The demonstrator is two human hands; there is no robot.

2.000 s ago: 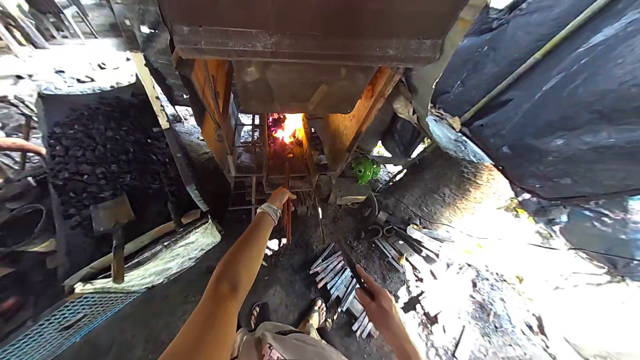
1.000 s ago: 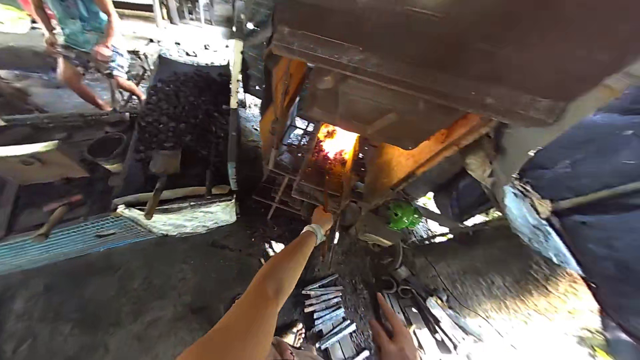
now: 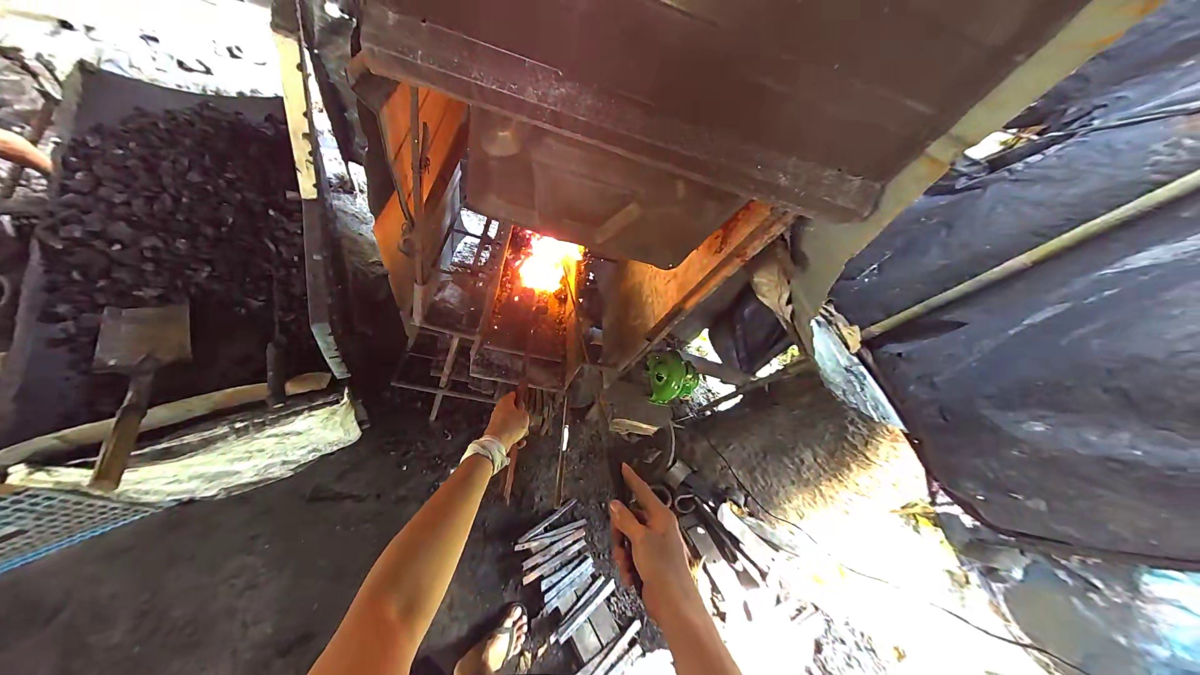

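My left hand (image 3: 508,422), with a pale band at the wrist, is closed around a thin metal rod (image 3: 527,361) that reaches into the forge trough (image 3: 530,323). Bright burning coals (image 3: 547,264) glow at the trough's far part, under a dark metal hood (image 3: 600,178). My right hand (image 3: 649,536) is lower right, its fingers partly curled around a dark, long tool (image 3: 619,525), whose kind I cannot tell. Flat metal bars (image 3: 565,567) lie in a stack on the ground between my arms. A green blower-like housing (image 3: 671,377) sits right of the forge.
At left, a bin of charcoal (image 3: 178,197) holds a shovel (image 3: 141,352), with blue mesh (image 3: 66,525) below it. A sandalled foot (image 3: 497,642) is beside the bars. More metal pieces (image 3: 741,553) lie at right, near a cable. Dark sheeting (image 3: 1059,375) with a pole hangs farther right.
The view has swung left and right between frames. The left hand stays at the forge mouth throughout. A person seen at upper left one second ago is now mostly out of view.
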